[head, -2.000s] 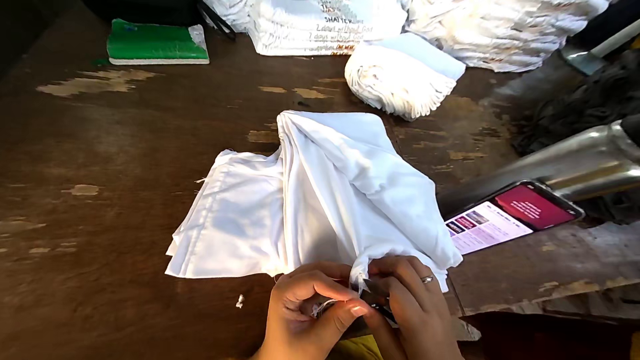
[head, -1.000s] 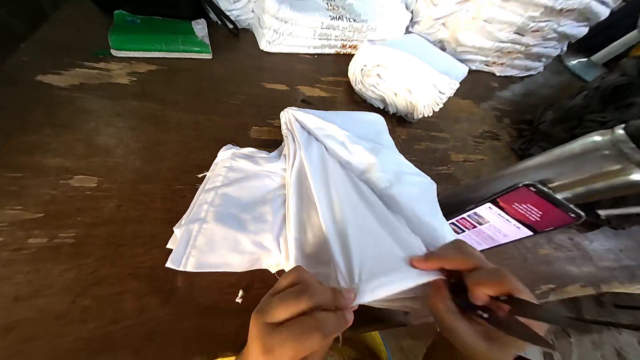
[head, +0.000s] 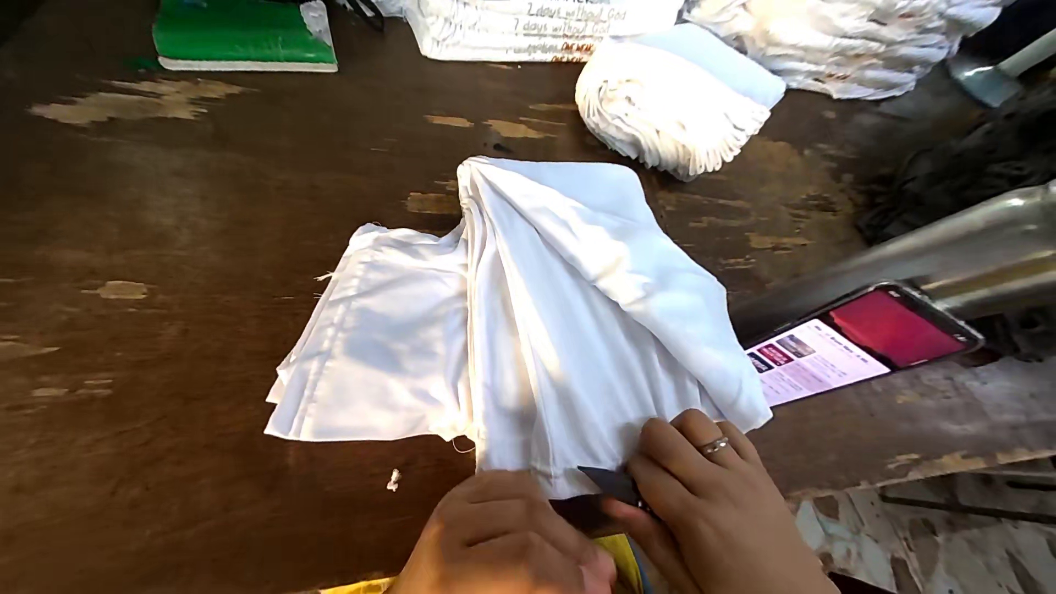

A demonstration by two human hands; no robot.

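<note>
A folded piece of white cloth (head: 577, 313) lies on the worn dark wooden table, its pleats fanning out from the top. My left hand (head: 511, 532) pinches the near edge of the cloth at the bottom of the view. Just right of it, my right hand (head: 701, 495), with a ring on one finger, holds dark scissors (head: 610, 487) with the blades parted and pointing left over the cloth edge. The handles are mostly hidden in the right hand. A flat white section (head: 388, 346) with a stitched edge spreads to the left.
Right of the cloth, a lit smartphone (head: 858, 342) leans by a shiny metal cylinder (head: 932, 247). A folded white cloth bundle (head: 676, 99), printed white stack (head: 536, 29) and crumpled white cloths (head: 841, 41) are at the back. A green pad (head: 243, 37) lies back left; the table edge is lower right.
The right hand has come in from the right, and the scissors have swung from pointing right to pointing left at the cloth's near edge. The left hand remains at that edge.
</note>
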